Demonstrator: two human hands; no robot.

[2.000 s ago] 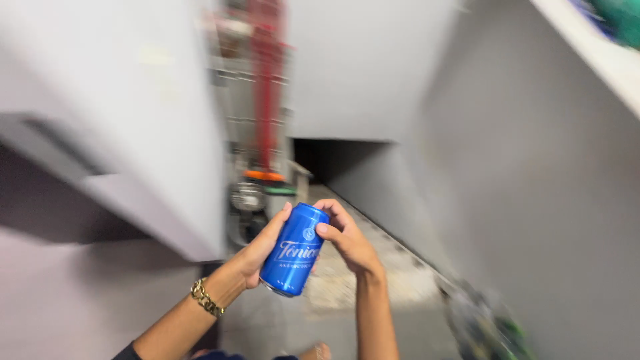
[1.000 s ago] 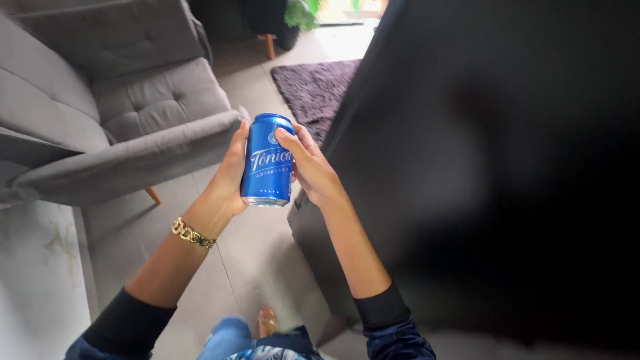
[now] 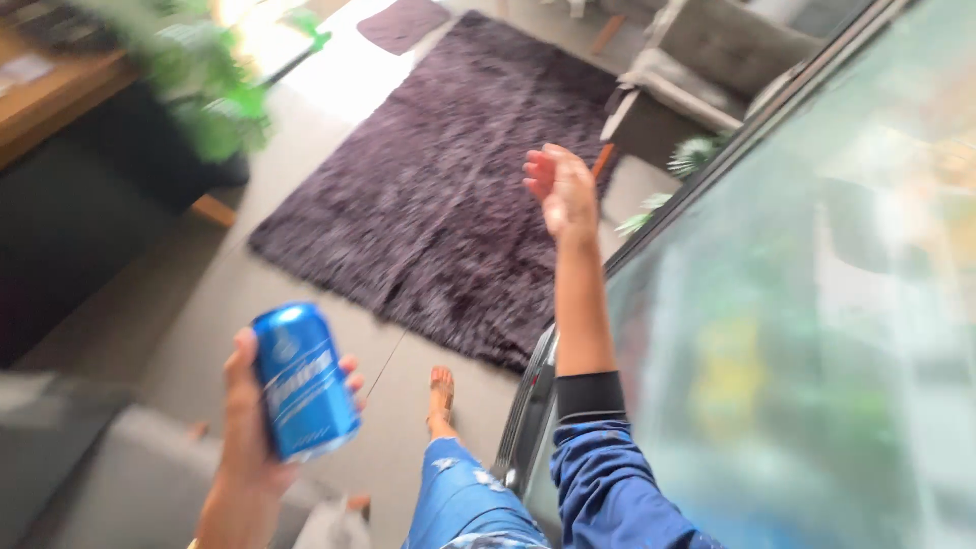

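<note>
At the lower left, my left hand [image 3: 255, 427] grips a blue drink can [image 3: 305, 381] that bears white writing; the can leans a little and is slightly blurred. Fingertips show on its right side and the thumb on its left. My right hand [image 3: 563, 187] is away from the can, raised at the upper middle with its fingers loosely bent and nothing seen in it. Beyond it lie the dark shaggy rug [image 3: 457, 183] and an armchair. A dark cuff and blue sleeve cover the right forearm.
A large glass pane with a dark frame [image 3: 686, 187] runs close along my right side. Grey seats stand at the lower left [image 3: 145, 473] and upper right [image 3: 717, 69]. A wooden tabletop [image 3: 69, 95] and a green plant [image 3: 221, 99] are at the upper left. My foot [image 3: 441, 393] rests on the tiled floor.
My right hand has let go of the can and moved away from it. The can is now in my left hand alone. The view has swung from the sofa to the rug and glass pane.
</note>
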